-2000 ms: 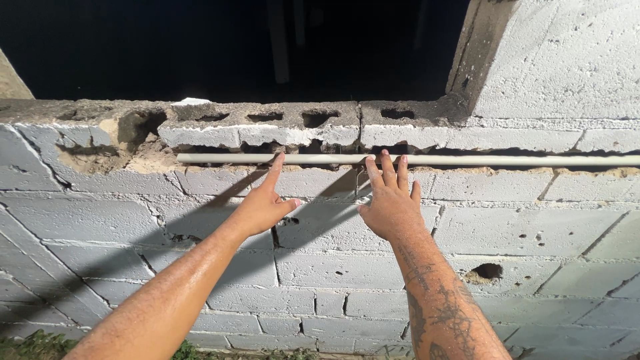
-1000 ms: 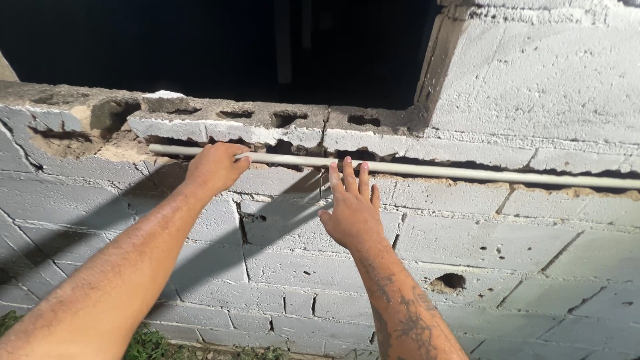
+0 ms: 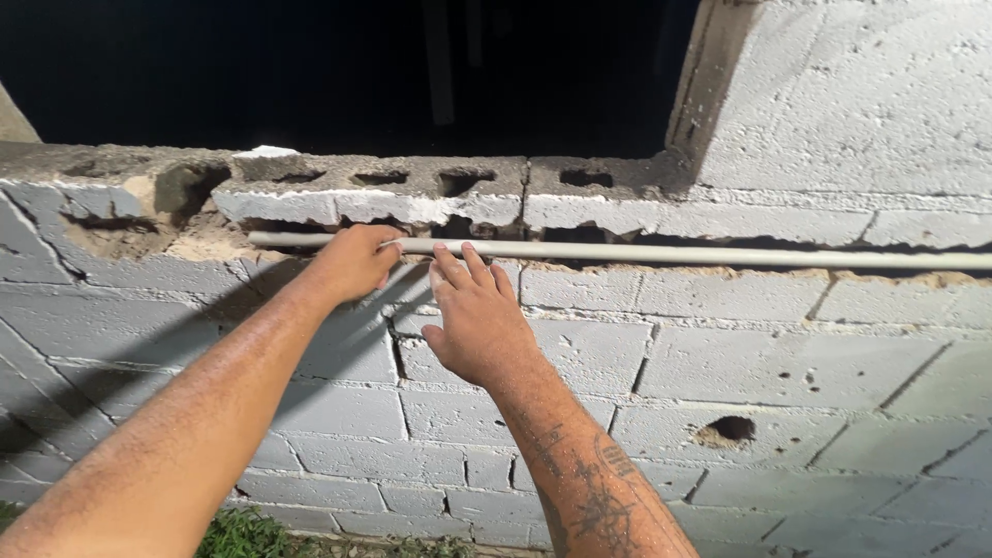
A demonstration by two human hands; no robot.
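A pale plastic pipe [image 3: 682, 254] lies lengthwise along a ragged horizontal groove cut in the concrete block wall [image 3: 736, 364]. My left hand [image 3: 353, 263] is closed around the pipe near its left end, which shows beyond the knuckles. Just to the right, my right hand [image 3: 480, 310] touches the pipe's lower side with its fingertips, palm toward the wall and thumb out to the left. The pipe's right end lies outside the view. Shadow and my fingers hide part of the groove behind the left hand.
Above the groove runs a broken sill of hollow blocks [image 3: 372, 174], with a dark window opening [image 3: 349, 70] over it. A jagged cavity [image 3: 186, 186] is at the left. Lower right, the wall has a round hole [image 3: 732, 428]. Grass [image 3: 244, 533] grows at the base.
My left hand went from pointing fingers against the pipe to a grip around it, farther left, then slid somewhat right. My right hand stays at the pipe, its fingertips now at the lower edge.
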